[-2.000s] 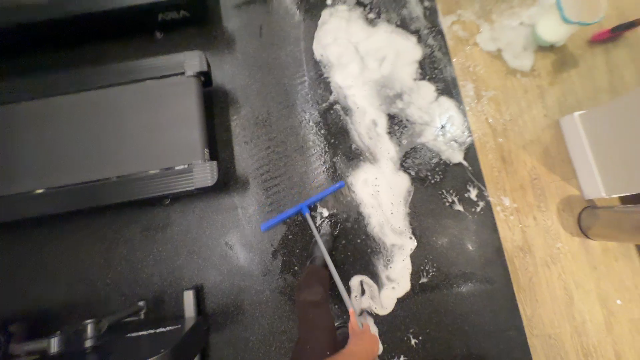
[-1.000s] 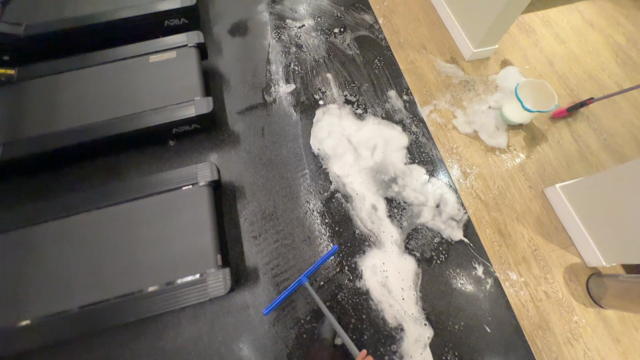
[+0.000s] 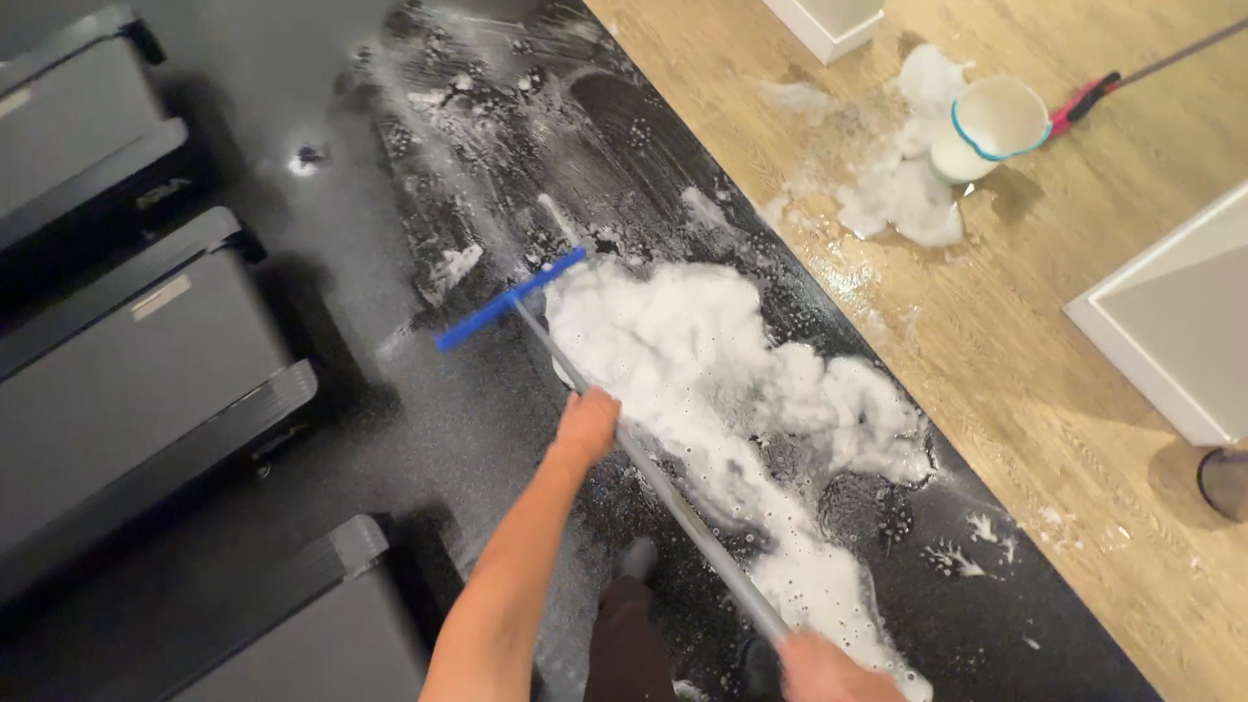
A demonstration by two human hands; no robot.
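Note:
My left hand [image 3: 589,425] grips the grey pole of a blue floor squeegee [image 3: 512,298] partway along its length. Near the bottom edge, my right hand [image 3: 829,669] is closed around the same pole, lower in the view and slightly blurred. The squeegee's blade lies slantwise on the wet black rubber floor [image 3: 468,419], its right end by the upper left edge of a thick band of white foam [image 3: 673,331]. That foam runs down past the pole to the bottom of the view.
Treadmills [image 3: 146,341] line the left side. On the wood-look floor [image 3: 1024,322] at right stand a white bucket [image 3: 990,127] beside spilled foam, a pink-and-black tool head [image 3: 1082,102] on a pole, and white pillar bases [image 3: 1170,322]. My foot [image 3: 639,558] is on the black floor.
The view has shifted considerably. The squeegee blade was beside the middle of the foam band and is now at its upper left edge. Both hands now show on the pole.

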